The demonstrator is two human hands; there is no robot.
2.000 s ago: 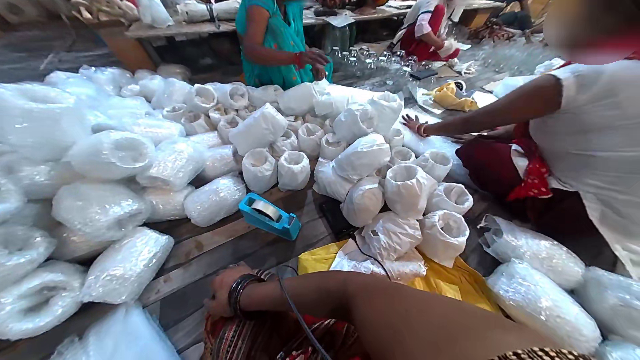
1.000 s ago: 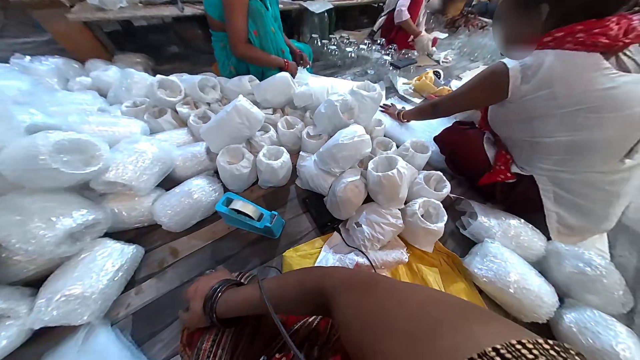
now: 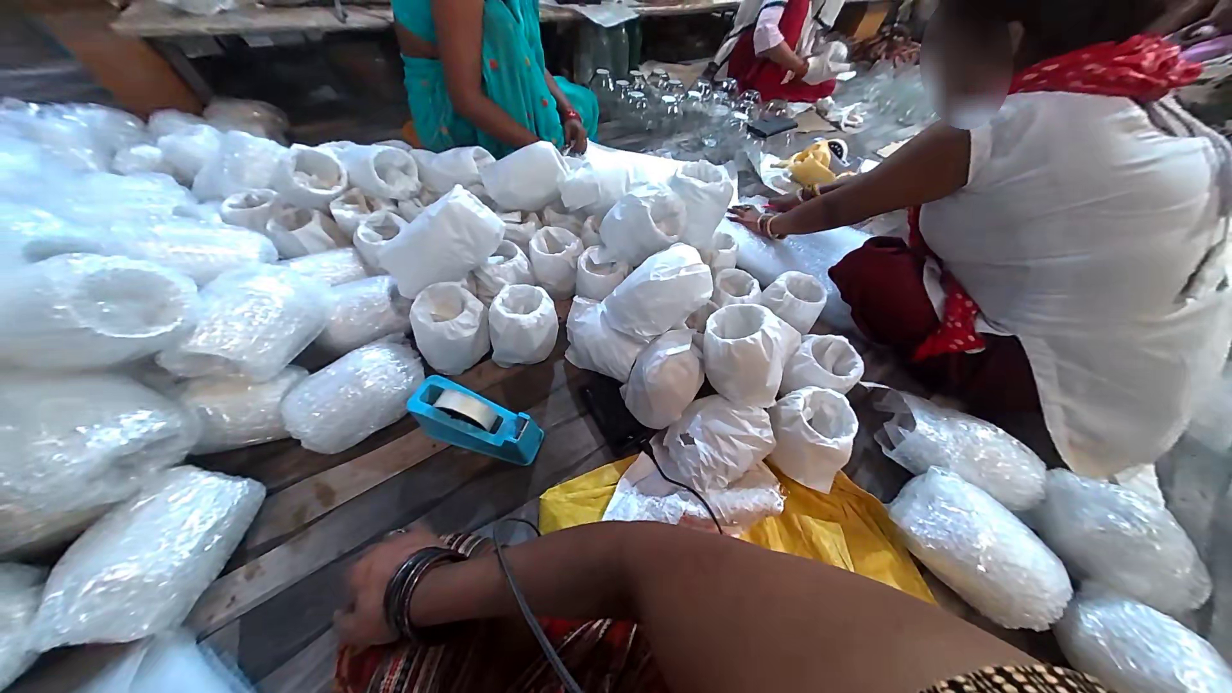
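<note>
My right arm reaches across the bottom of the head view, and my right hand (image 3: 380,587), wearing dark bangles, is beside patterned red cloth (image 3: 491,659). The hand is blurred; its fingers are partly hidden, and whether it holds anything cannot be told. My left hand is not in view. A blue tape dispenser (image 3: 476,421) with a roll of tape lies on the slatted surface beyond my hand. Several white paper-wrapped, open-topped, jar-like items (image 3: 746,351) are piled farther off. A yellow sheet (image 3: 837,539) with crumpled white wrapping (image 3: 635,491) lies just beyond my forearm.
Bubble-wrapped bundles (image 3: 125,553) are heaped at left; others (image 3: 982,549) lie at right. A co-worker in white (image 3: 1088,241) reaches over a wrapped roll. Another in teal (image 3: 500,77) is behind the pile. Glass vessels (image 3: 664,111) stand farther back. A thin cable (image 3: 525,606) crosses my forearm.
The co-worker in white has leaned farther in toward the pile. My right hand stays beside the patterned cloth. The view has shifted somewhat.
</note>
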